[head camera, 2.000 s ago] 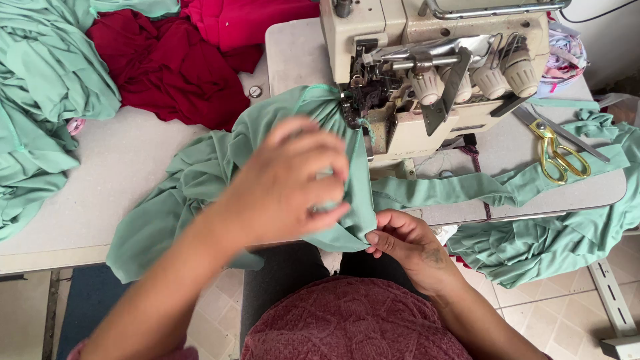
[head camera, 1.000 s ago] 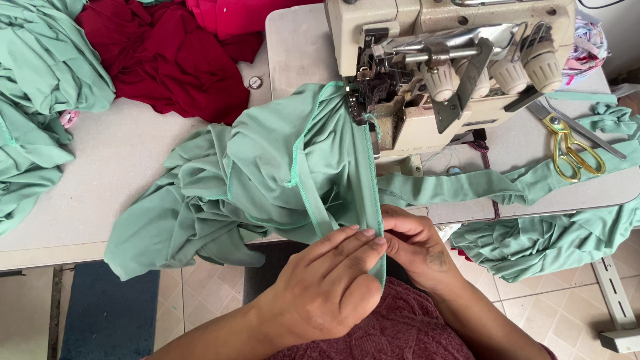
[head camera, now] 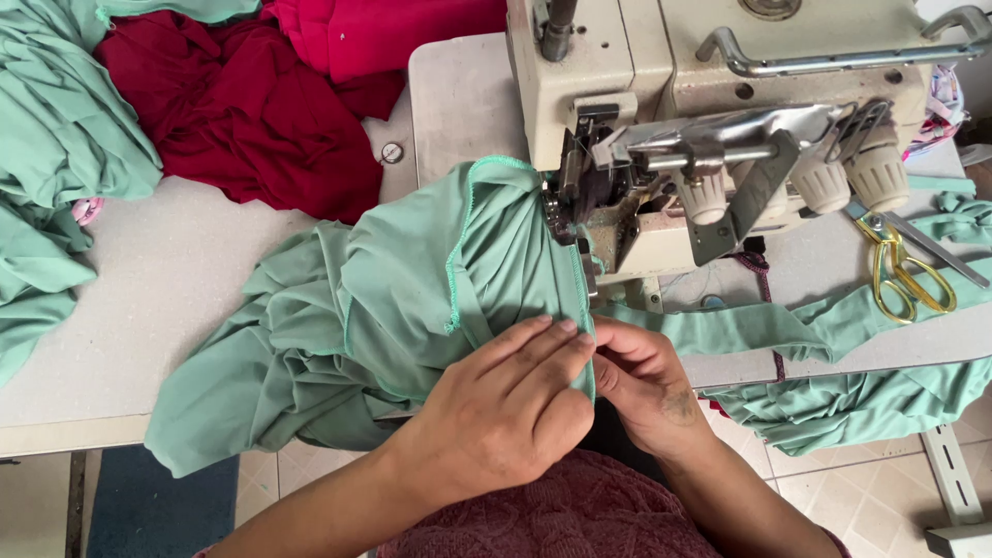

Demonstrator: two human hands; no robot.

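Observation:
Mint green fabric (head camera: 403, 271) lies bunched on the sewing table, its right edge running under the presser foot area of an overlock sewing machine (head camera: 643, 101). Stitched seams in brighter green show along its edges. My left hand (head camera: 515, 403) lies over the fabric's right edge close below the machine, fingers together on the cloth. Just right of it, my right hand (head camera: 647, 380) pinches the same edge between thumb and fingers; the fingertips are partly hidden. A long mint green strip (head camera: 744, 329) stretches from behind my right hand toward the right.
Gold-handled scissors (head camera: 903, 271) rest on the strip at the right. Dark red fabric (head camera: 248, 116) and brighter red fabric (head camera: 403, 31) lie at the back left, beside a mint green pile (head camera: 54, 132). More green cloth (head camera: 852, 403) hangs below the table's right edge.
My left hand, blurred over the fabric two seconds ago, has come down onto its right edge beside my right hand. The fabric edge near the machine now lies straighter, with its seam showing.

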